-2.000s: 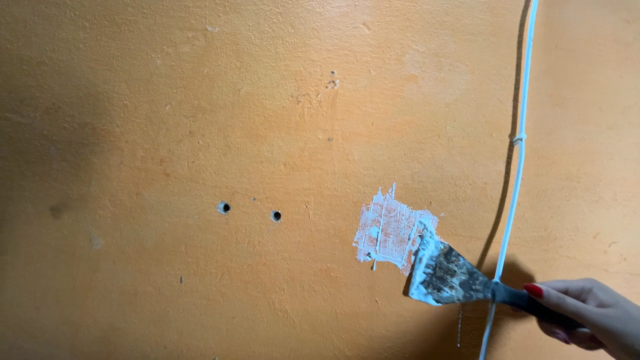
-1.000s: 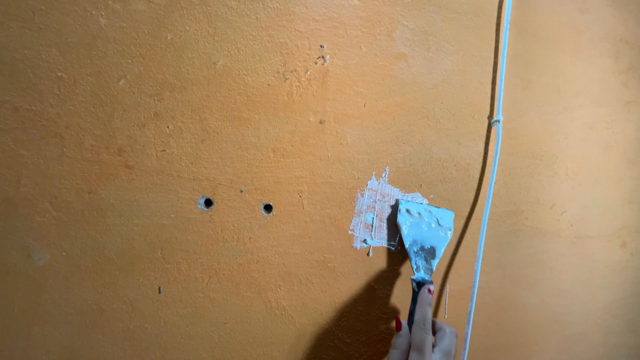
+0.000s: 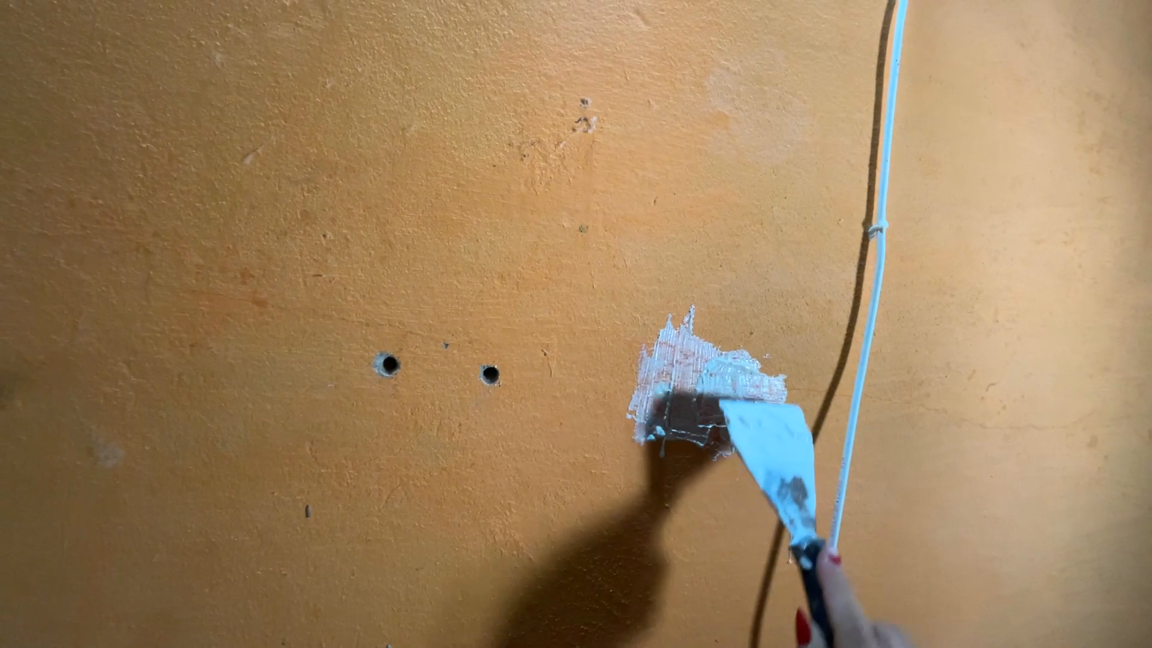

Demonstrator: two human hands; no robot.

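My right hand, with red nails, grips the dark handle of a putty knife at the lower right. The wide blade points up and is coated with white filler. Its top edge lies at the lower right of a rough patch of white filler on the orange wall; whether it touches the wall I cannot tell. A thicker smear covers the patch's right part, and the knife's shadow falls across its lower part. My left hand is out of view.
A white cable runs down the wall right of the patch, held by a clip. Two drilled holes, a left one and a right one, lie left of the patch. Small chips mark the wall higher up.
The putty knife has turned from slanting across the patch's lower right to blade upward, with my right hand now below it. A thicker smear of filler now shows on the patch's right part.
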